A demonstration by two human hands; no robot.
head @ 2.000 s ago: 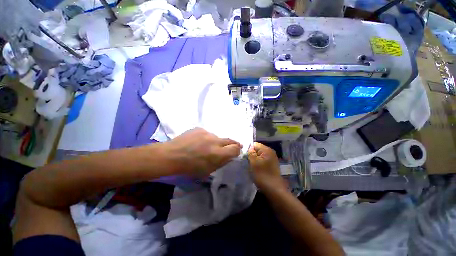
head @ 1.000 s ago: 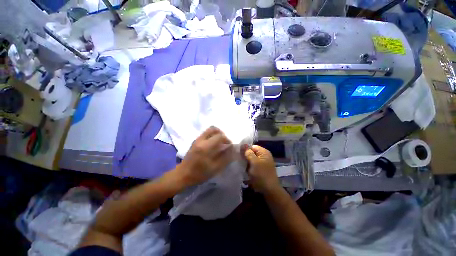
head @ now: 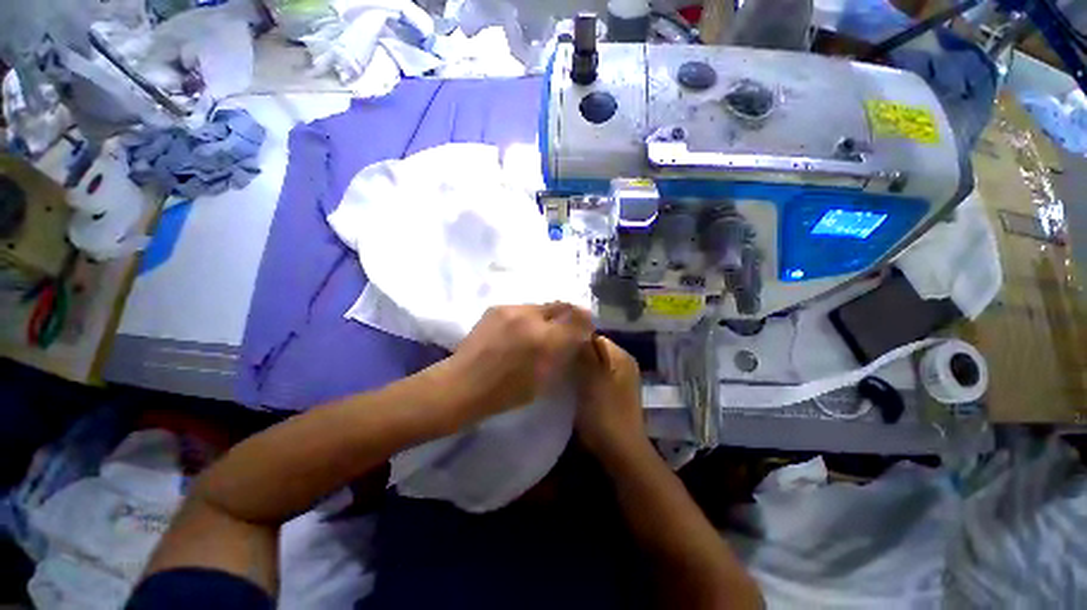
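A white knit garment piece [head: 447,238] lies brightly lit at the needle area [head: 584,221] of the overlock machine [head: 763,131], its lower part hanging over the table's front edge. My left hand [head: 525,346] and my right hand [head: 606,381] touch or nearly touch at its right edge, just below the needle area. Both hold the cloth; the fingertips are partly hidden and blurred. A narrow white tape [head: 787,391] runs from a roll [head: 954,371] at the right toward the machine's front.
A purple cloth [head: 298,286] lies left of the white piece. Red-green snips [head: 48,312] lie at far left. A dark pad [head: 892,316] and a small black device [head: 882,399] are near the roll. White heaps [head: 858,536] lie below the table. A cardboard box [head: 1025,274] stands at right.
My hands have come closer together than one second ago, my left moving right toward my right. The white piece has a rounder outline on the table. The whole view has shifted slightly.
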